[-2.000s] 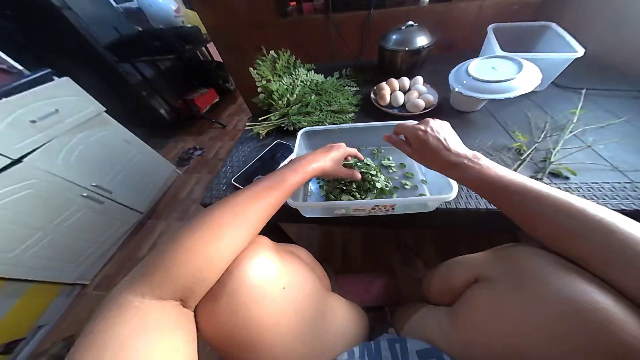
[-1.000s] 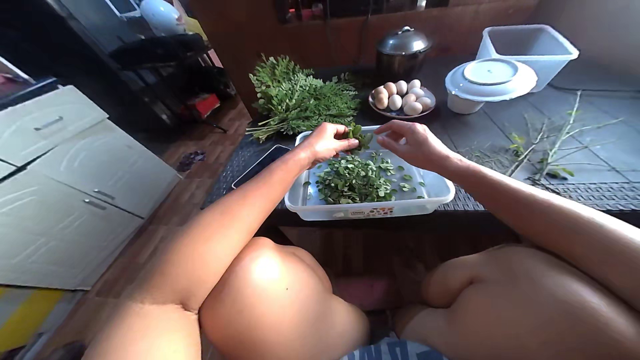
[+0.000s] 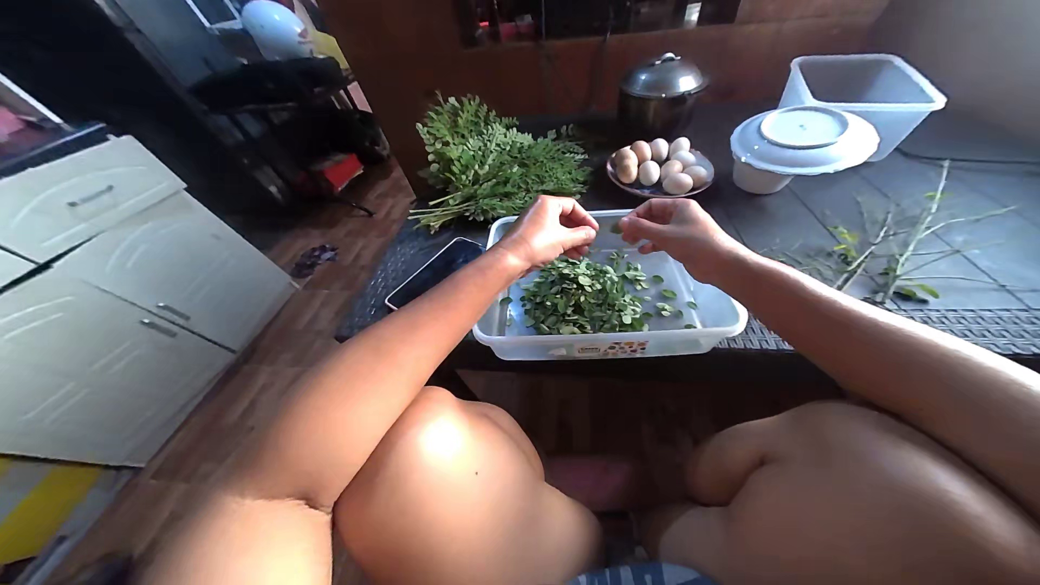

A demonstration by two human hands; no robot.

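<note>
My left hand (image 3: 558, 233) is over the back left of a clear plastic tub (image 3: 611, 351), its fingers curled and thumb near the fingertips. Whether it pinches a stem is too small to tell. Close to its right, my right hand (image 3: 674, 231) has thumb and forefinger together at a small green leaf (image 3: 616, 228). Below both hands, a heap of plucked small green leaves (image 3: 581, 299) lies in the tub, with loose leaves scattered to its right. A bundle of leafy green stems (image 3: 500, 162) rests on the table behind my left hand.
A plate of eggs (image 3: 660, 171) stands behind the tub, before a lidded metal pot (image 3: 663, 93). To the right are a lidded white bowl (image 3: 804, 142), an open plastic container (image 3: 886, 97) and bare stripped stems (image 3: 910, 244). A dark-screened device (image 3: 435, 270) lies left of the tub.
Two seconds ago my left hand was down at the leaf heap; it has risen and moved back. The green sprig between my hands a second ago is no longer plainly visible there.
</note>
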